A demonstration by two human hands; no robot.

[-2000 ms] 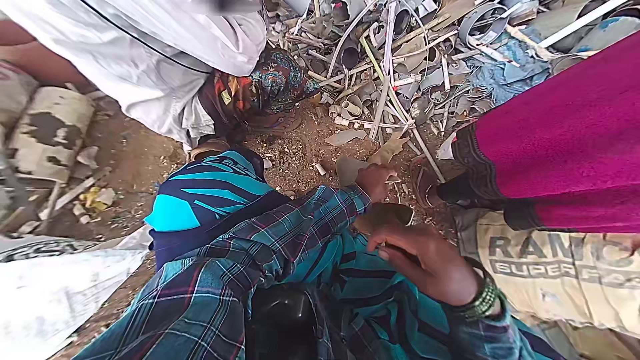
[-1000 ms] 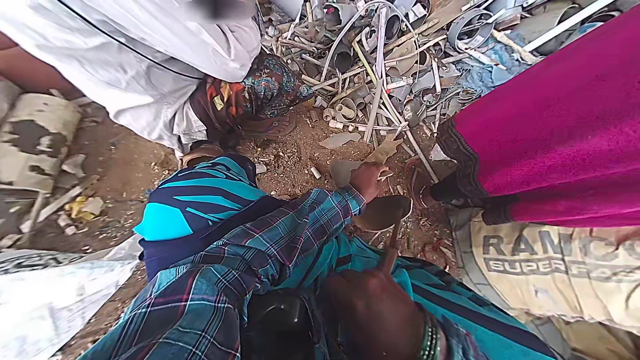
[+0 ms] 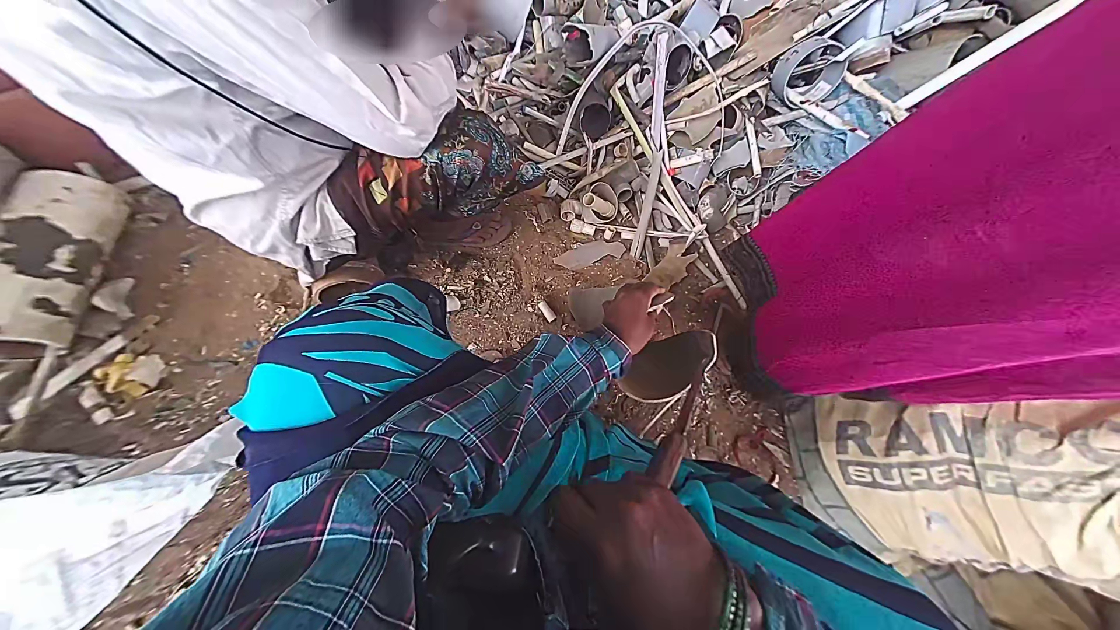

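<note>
My left hand (image 3: 632,315), at the end of a plaid sleeve, has its fingers closed at the upper edge of a curved piece of pipe (image 3: 661,372) low over the ground. A thin pale strip shows by those fingers. Nearer my body, my right hand (image 3: 643,534) is shut on the wooden handle (image 3: 668,458) of a tool. The tool's narrow far part points up to the pipe piece and overlaps its right side; its tip is hard to make out. A flat grey shard (image 3: 590,306) lies just left of my left hand.
A heap of pipe offcuts and strips (image 3: 647,131) spreads ahead. At upper left is a person in white cloth (image 3: 289,96); magenta clothing of another person (image 3: 945,236) is at right. A printed sack (image 3: 962,481) lies lower right, and a broken pipe (image 3: 57,254) far left.
My right hand has moved down and left toward my lap since the oldest frame, and the tool's handle now shows. My left hand stays by the pipe piece.
</note>
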